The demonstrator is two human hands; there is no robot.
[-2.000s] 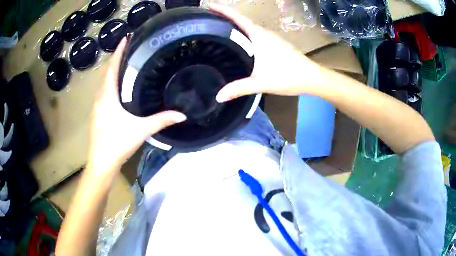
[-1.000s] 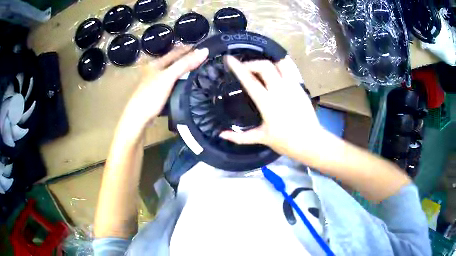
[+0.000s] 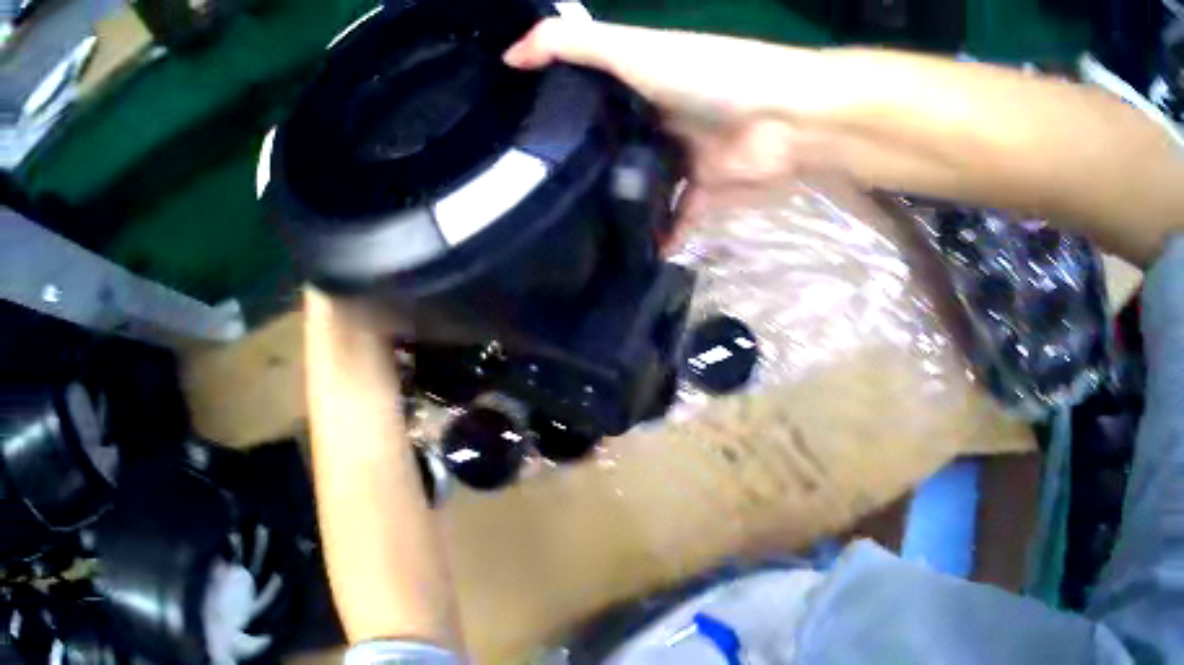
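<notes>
A black portable fan (image 3: 493,208) is held up over the far part of the bench, tilted, its round front facing up and left. My right hand (image 3: 688,117) grips its right side, thumb on the rim. My left forearm reaches up beneath the fan's near left side; my left hand (image 3: 344,312) is mostly hidden behind the fan, so its grip does not show. The blocky fan base points down and right. Glossy black centre caps (image 3: 483,448) lie below the fan on the cardboard, partly hidden by it; another cap (image 3: 721,353) lies to the right.
The green conveyor (image 3: 182,156) runs behind, with a pale metal edge (image 3: 117,279) at left. Unfinished fans with white blades (image 3: 236,611) stand at lower left. Clear film (image 3: 831,279) and bagged caps (image 3: 1019,292) lie at right. A carton with a light-blue piece (image 3: 941,517) is at lower right.
The fan has moved up and away from my lap towards the conveyor and has tilted. My right hand has left the hub and now grips the side. The view has shifted forward.
</notes>
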